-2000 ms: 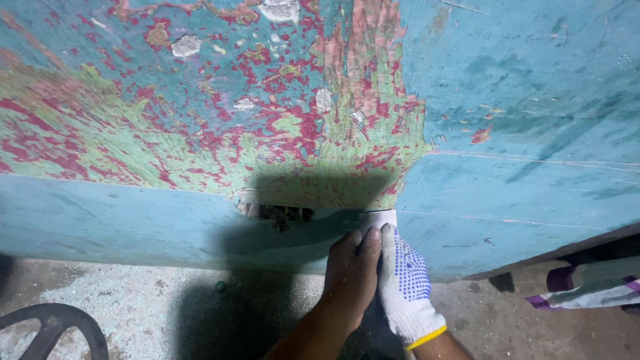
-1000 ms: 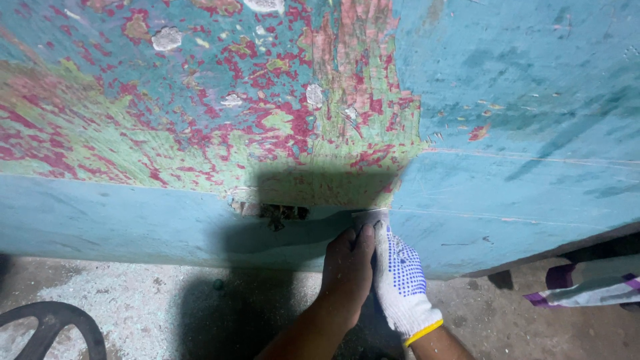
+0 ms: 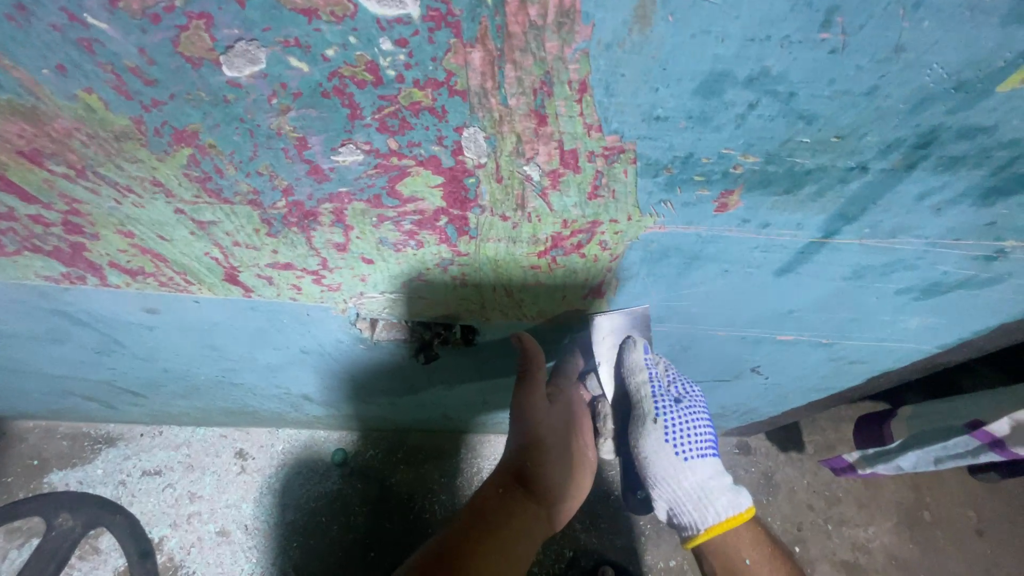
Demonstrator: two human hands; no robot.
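Observation:
My right hand, in a white knit glove with blue dots and a yellow cuff, grips a putty knife by its dark handle. The metal blade points up at the blue painted wall, just below the right end of the scraped patch, where green, red and pink layers show. My left hand is bare, beside the knife, its thumb raised and its other fingers partly hidden near the handle. A broken hole in the wall lies left of the blade.
Paint flakes cover the floor along the wall's foot, with a small green ball-like object on it. A dark spoked ring is at lower left. White and purple fabric hangs at right. Shadows fall across the wall and floor.
My left hand has loosened from its place against the knife, and its thumb now stands apart. More of the blade shows, turned more upright. The scraped patch looks much the same.

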